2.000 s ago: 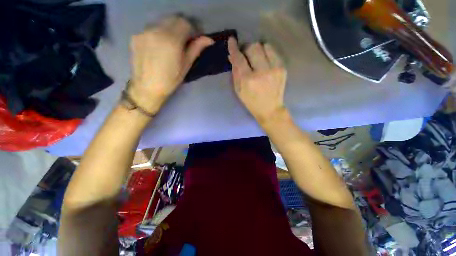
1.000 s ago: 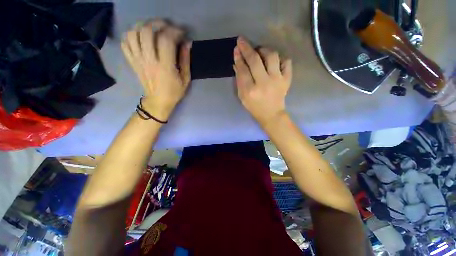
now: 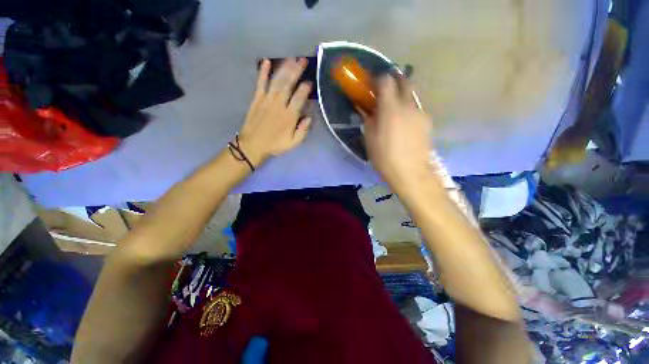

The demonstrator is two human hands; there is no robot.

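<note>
A small black fabric piece [image 3: 312, 70] lies flat on the pale blue-purple ironing table [image 3: 235, 21]. My left hand [image 3: 276, 110] rests on it with fingers spread, covering much of it. My right hand [image 3: 400, 131], blurred, is closed around the handle of the steam iron [image 3: 341, 106]. The orange-brown front end of the handle shows beyond my fingers. The iron's white-rimmed edge is at the right end of the black piece; whether it lies over the piece cannot be told.
A crumpled black heap [image 3: 85, 60] lies at the left on a shiny red plastic bag [image 3: 53, 135]. The pale hose [image 3: 455, 195] runs down along my right forearm. Grey and white cloth [image 3: 569, 249] is piled below the table at the right. A brownish stain marks the table's right side.
My right hand has left the fabric piece and taken hold of the iron, which has moved left to the piece. My left hand has moved right, onto the piece.
</note>
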